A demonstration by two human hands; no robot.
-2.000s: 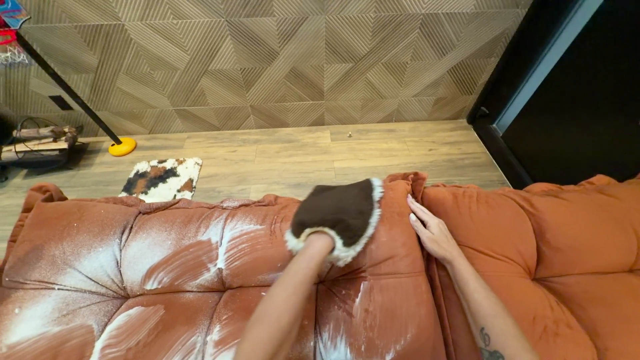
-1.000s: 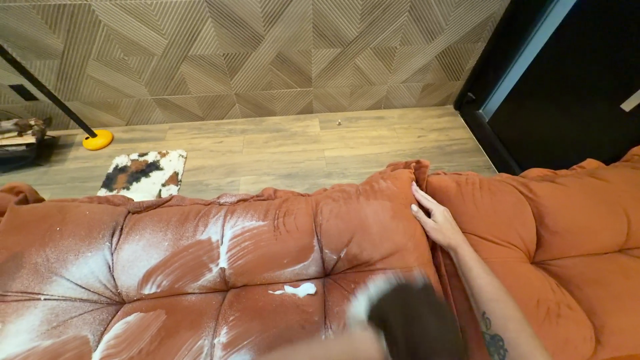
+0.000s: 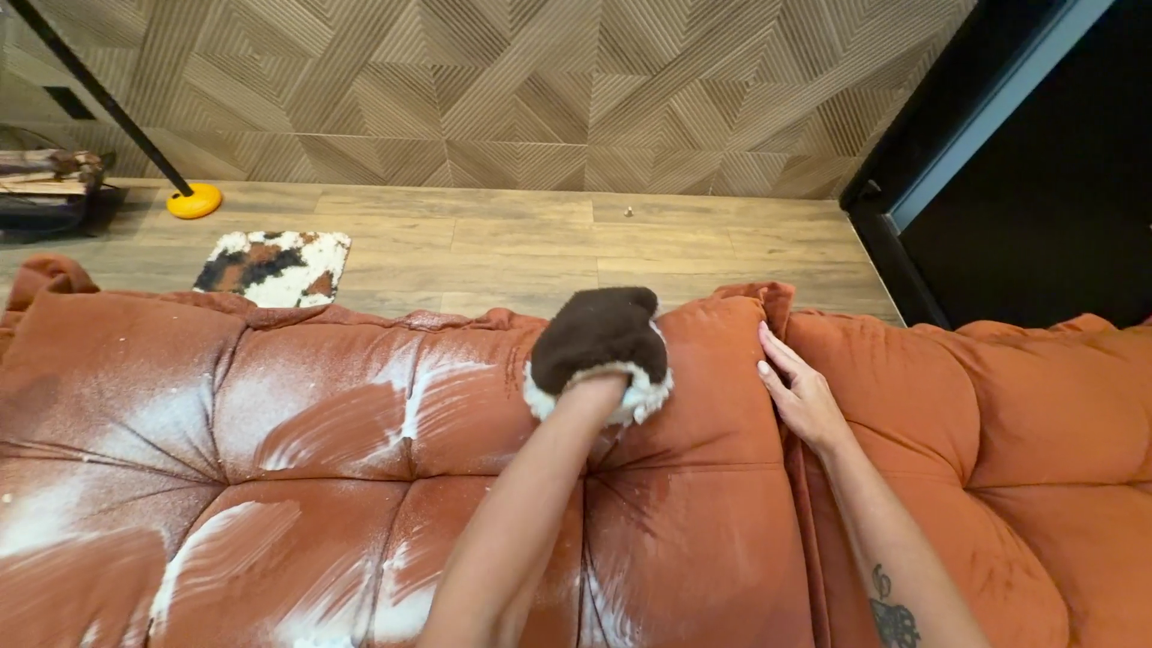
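Note:
A dark brown cleaning mitt with a white fleecy edge [image 3: 601,337] covers my left hand [image 3: 598,360], which lies inside it on the back part of a rust-orange tufted sofa cushion [image 3: 711,387]. The fingers are hidden by the mitt. My right hand [image 3: 801,391] rests bare at the cushion's right edge, fingertips on the seam beside the neighbouring orange cushion [image 3: 882,378]. White foam [image 3: 414,405] lies in streaks and patches over the left cushion, to the left of the mitt.
Beyond the sofa runs a wood-look floor [image 3: 522,243] up to a geometric panelled wall [image 3: 504,90]. A cow-pattern mat [image 3: 279,265], a black pole on a yellow base [image 3: 193,201] and a stack of firewood [image 3: 49,171] are at the left. A black door [image 3: 1035,180] is at the right.
The mitt on my left hand, low and near one second ago, is now farther back on the cushion. A white foam blob seen then near the cushion's middle no longer shows. My right hand stays at the seam.

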